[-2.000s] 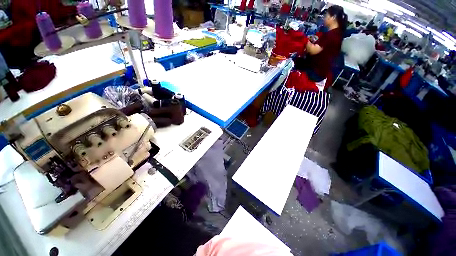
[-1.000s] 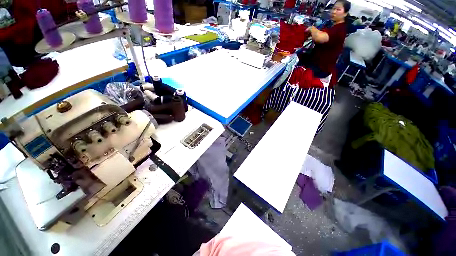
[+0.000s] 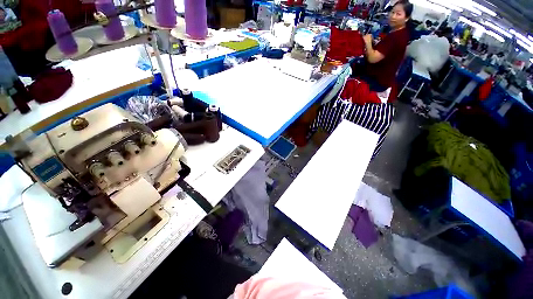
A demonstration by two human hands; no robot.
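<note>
The cream overlock machine (image 3: 125, 137) stands on the white machine table (image 3: 111, 277) at the left. Its row of pale tension knobs (image 3: 124, 153) and a brass-coloured cap (image 3: 79, 122) show. The dark presser foot area (image 3: 80, 210) is at its left end, with the pale cloth plate (image 3: 52, 228) beside it and no fabric under the needle. Neither of my hands is in view. A pale pink piece of cloth (image 3: 286, 287), possibly clothing, shows at the bottom edge.
Dark spools (image 3: 204, 127) and a clear plastic bag (image 3: 146, 109) sit behind the machine. Purple thread cones (image 3: 196, 20) stand above. A long white bench (image 3: 330, 181) is at the right. A person (image 3: 388, 49) handles red fabric beyond it. Cloth pieces (image 3: 365, 225) lie on the floor.
The view has shifted slightly, so the machine and table sit a little further right. The other person has turned from the red fabric to face this way. My hands stay out of view.
</note>
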